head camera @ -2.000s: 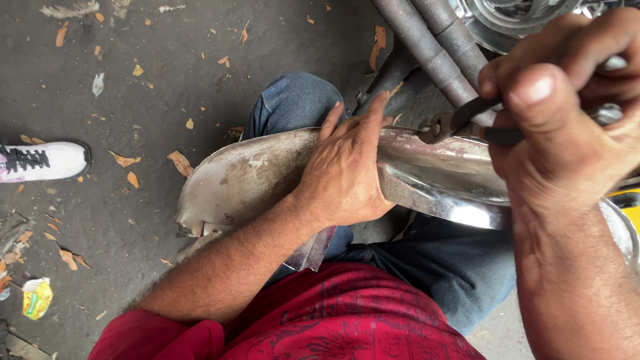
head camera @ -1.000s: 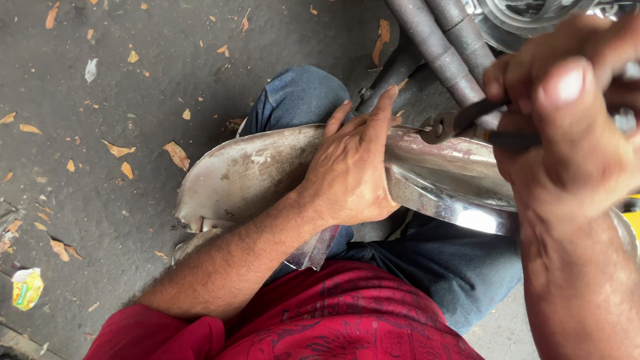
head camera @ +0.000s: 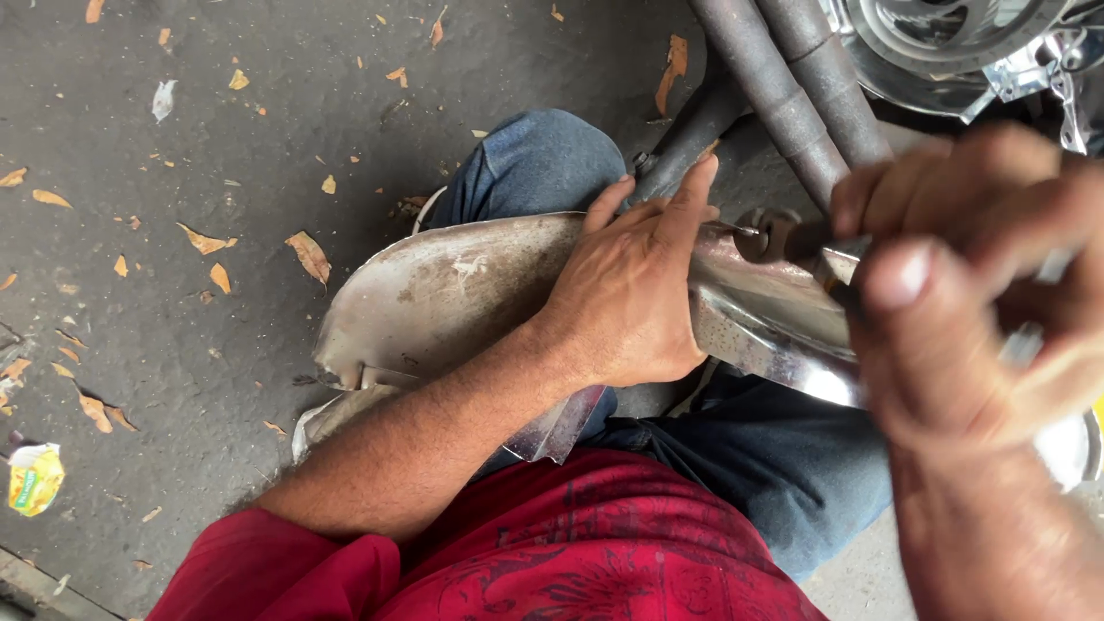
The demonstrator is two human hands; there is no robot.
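A curved metal fender (head camera: 457,285), chromed along part of its side and worn inside, lies across my jeans-covered legs. My left hand (head camera: 634,285) grips it near the middle, the fingers reaching over the far edge. At the right, my right hand (head camera: 966,276) is closed around the dark handles of a pair of pliers or a similar hand tool (head camera: 780,237). The tool's jaws are at the fender's far edge, just right of my left hand; whether they clamp the metal I cannot tell. My right hand is blurred and hides part of the fender.
Two grey metal tubes (head camera: 776,78) slant down from the top beyond the fender. Shiny metal parts (head camera: 940,43) lie at the upper right. Dry leaves (head camera: 309,256) and a yellow wrapper (head camera: 36,479) with writing are scattered on the grey floor.
The shoe seen at the left edge two seconds ago is out of view. My right hand and the tool have shifted slightly; my left hand keeps its place on the fender.
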